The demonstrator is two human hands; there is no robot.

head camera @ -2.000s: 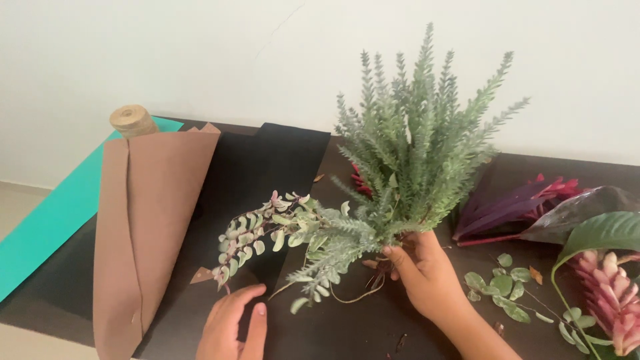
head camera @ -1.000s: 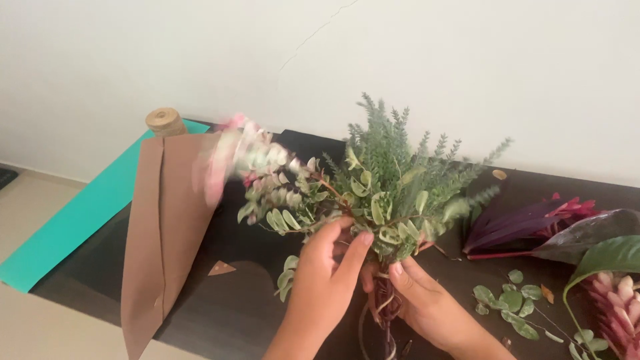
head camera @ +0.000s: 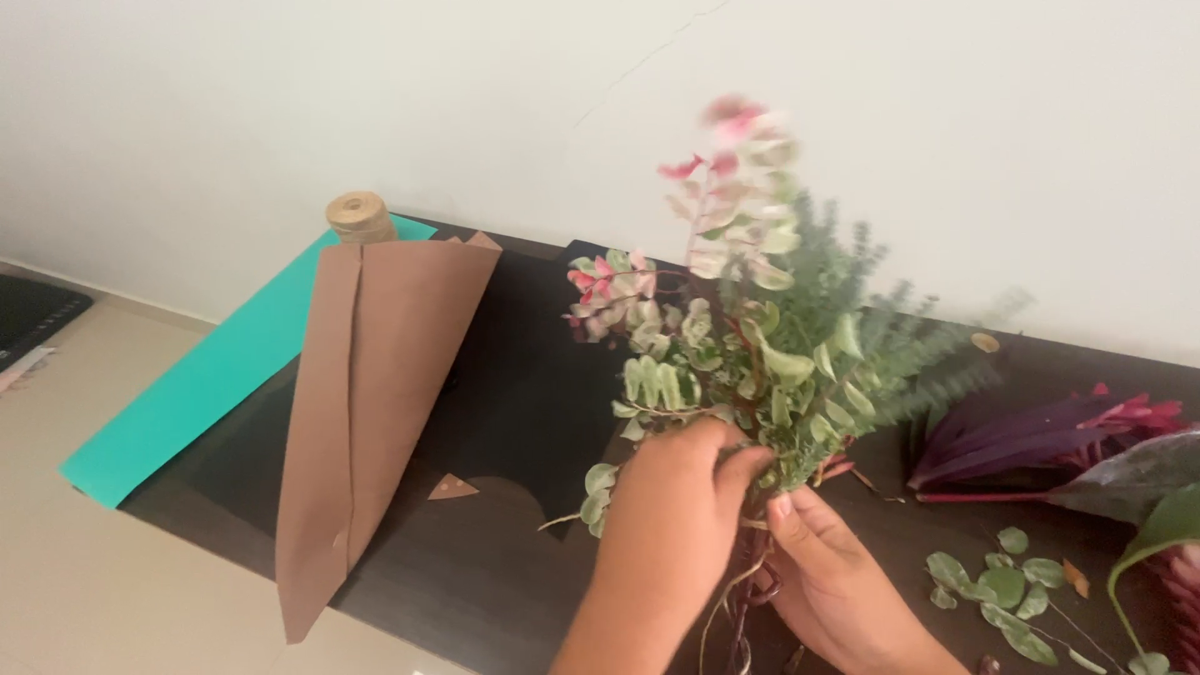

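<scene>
My right hand (head camera: 825, 553) grips the gathered stems of a leafy bouquet (head camera: 759, 366) just below the foliage. My left hand (head camera: 689, 497) closes its thumb and fingers on the bouquet's base, on the left side. Variegated sprigs with pink tips (head camera: 741, 178) stand at the left and top of the bunch, blurred by motion. Feathery grey-green stems (head camera: 844, 281) fan out behind and to the right. A loose length of twine (head camera: 717, 609) hangs around the dark stems (head camera: 745, 623) below my hands.
A folded brown paper cone (head camera: 375, 403) lies at left on the dark table, over turquoise paper (head camera: 216, 366). A twine roll (head camera: 359, 217) stands behind it. Black paper (head camera: 525, 375) lies mid-table. Purple leaves (head camera: 1012, 441), a leafy sprig (head camera: 1003, 586) and a large green leaf (head camera: 1167, 525) are at right.
My left hand, apart from the bunch two seconds ago, has come to its base. Pink-tipped variegated sprigs now stand higher at the bouquet's front, and the feathery stems are behind them.
</scene>
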